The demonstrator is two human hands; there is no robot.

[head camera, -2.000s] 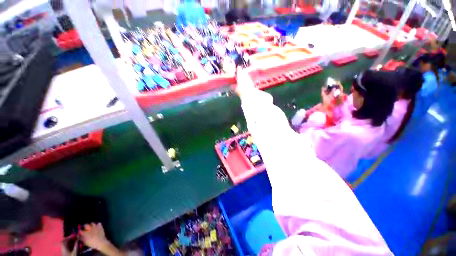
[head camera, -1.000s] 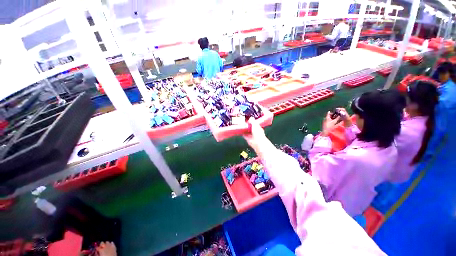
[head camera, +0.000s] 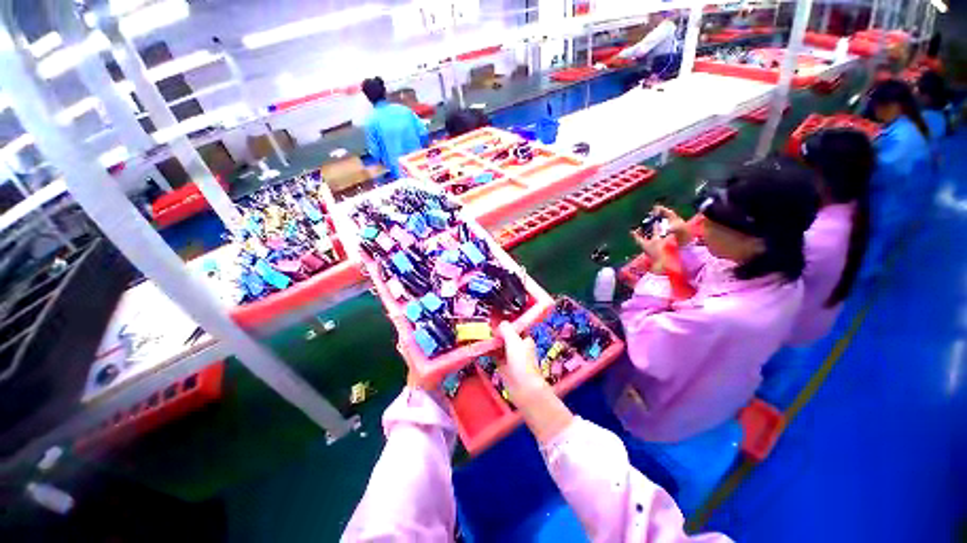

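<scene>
A long red-orange tray (head camera: pixel 414 371) piled with multicoloured binder clips (head camera: pixel 451 260) is held up in front of me, its far end towards the white shelf. My right hand (head camera: pixel 517 355) grips its near right corner, with the thumb at the rim. My left hand (head camera: pixel 417 388) is at the near left corner, mostly hidden under the tray. Below it, a second red clip tray (head camera: pixel 482 412) lies on the green bench mat, partly covered by the held tray and my right hand.
Another clip heap (head camera: pixel 281 239) sits on the white shelf (head camera: pixel 636 122), left of the held tray, with sectioned trays (head camera: pixel 498 175) behind. A slanted white post (head camera: pixel 159 244) stands left. A seated person (head camera: pixel 721 308) in pink works at right. A white bottle (head camera: pixel 604 284) stands on the bench.
The clip tray has come off the shelf and nearer to me. My left hand has come up to its near end beside my right hand. The view has shifted.
</scene>
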